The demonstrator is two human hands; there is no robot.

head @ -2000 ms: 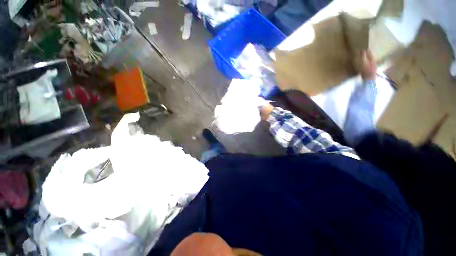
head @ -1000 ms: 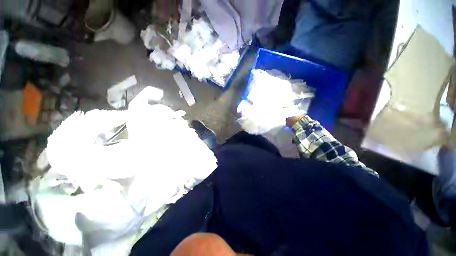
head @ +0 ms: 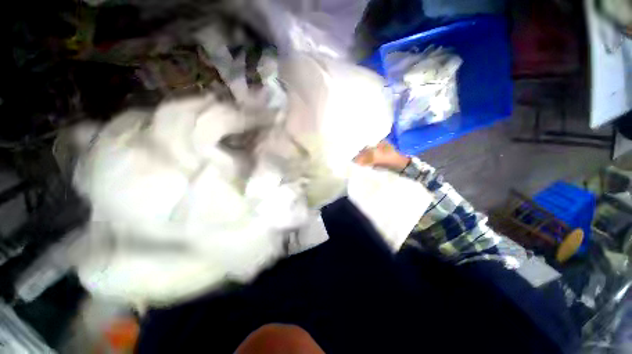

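A large, blurred heap of white cut pieces (head: 173, 200) fills the left and middle, against my dark clothing. My right hand (head: 382, 157), in a checked sleeve, holds more white pieces (head: 357, 110) at the heap's right side. A flat white piece hangs below that hand over the sleeve. The blue plastic crate (head: 481, 76) stands beyond my right hand, with white pieces (head: 429, 86) inside. My left hand does not show; the white heap covers the area on that side.
A blue-topped stool (head: 565, 204) with a wooden frame stands at the right. The edge of a white table (head: 608, 76) shows at the upper right. Dark, blurred clutter lies at the upper left. A small orange patch (head: 122, 333) shows at the lower left.
My right hand has left the blue crate with white pieces and is now beside the large white heap. Fewer white pieces show in the crate. The view has turned, and the stool has appeared.
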